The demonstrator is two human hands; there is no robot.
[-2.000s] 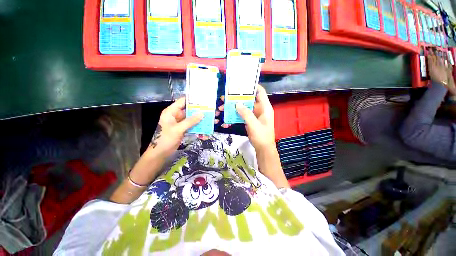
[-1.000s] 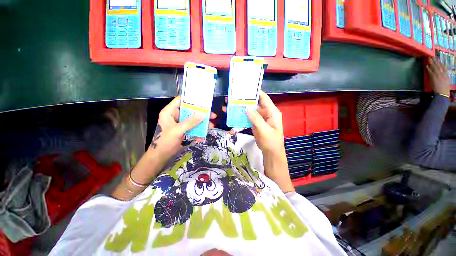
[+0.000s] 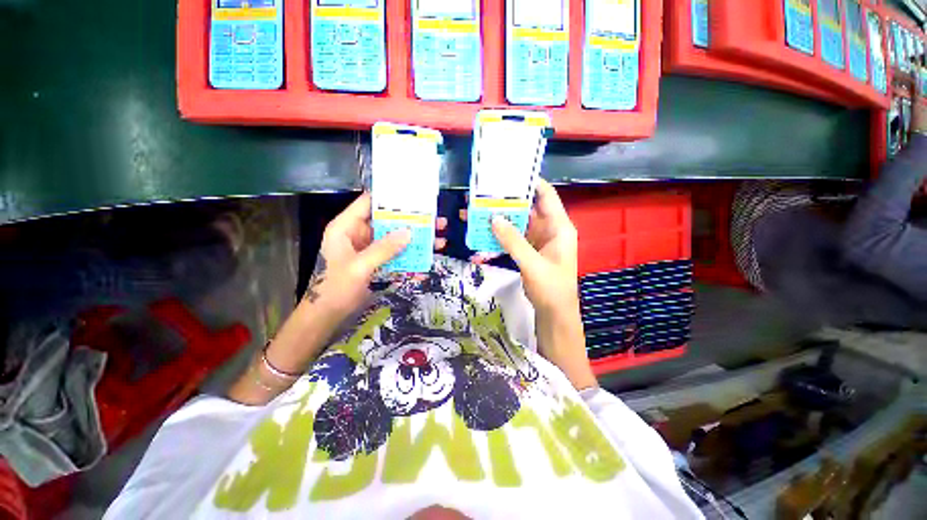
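My left hand holds a light blue keypad phone upright, its pale screen facing me and my thumb on its keypad. My right hand holds a second, similar phone, tilted slightly right, with my thumb at the upper keypad. The two phones are side by side and apart. Behind their top edges lies a red slotted tray with several light blue phones face up in its front recesses. Its far part is cut off by the top edge. The fingers behind the phones are mostly hidden.
The tray lies on a dark green bench with a metal edge. More red trays with phones are at the upper right. Below the bench, a red bin holds dark slim pieces. Another person's grey sleeve is at the far right, the hand partly cut off.
The thumbs have shifted a little on the keypads, and the right phone tilts more to the right. The tray sits slightly higher and further right in view. The other person's arm has moved.
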